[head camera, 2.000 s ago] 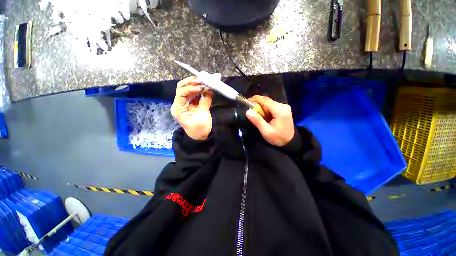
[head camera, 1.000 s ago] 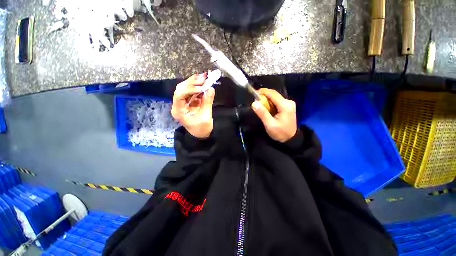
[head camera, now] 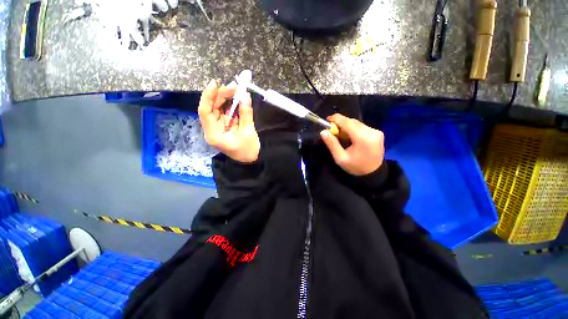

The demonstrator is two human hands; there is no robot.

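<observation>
My left hand [head camera: 230, 128] holds a small white moulded plastic part [head camera: 241, 84] between thumb and fingers, near the bench edge. My right hand [head camera: 356, 146] grips the short yellow handle of a tool with a long white shaft [head camera: 286, 104]. The shaft points up and left, and its tip is at the white part; whether they touch I cannot tell. A pile of white moulded parts [head camera: 127, 14] lies on the speckled bench at the upper left.
Bench edge [head camera: 168, 91] runs before me. Black drum-shaped device [head camera: 321, 15], phone [head camera: 31, 31], black snips [head camera: 438, 37], two wood-handled irons [head camera: 483, 47] and a thin pale-handled tool [head camera: 544, 84] lie on it. Below are the parts bin [head camera: 148, 140], blue tub [head camera: 445, 187] and yellow crate [head camera: 529, 187].
My left hand has moved a little left and the white part now stands more upright in it. The tool has swung lower and its tip is at the part. The view has shifted slightly.
</observation>
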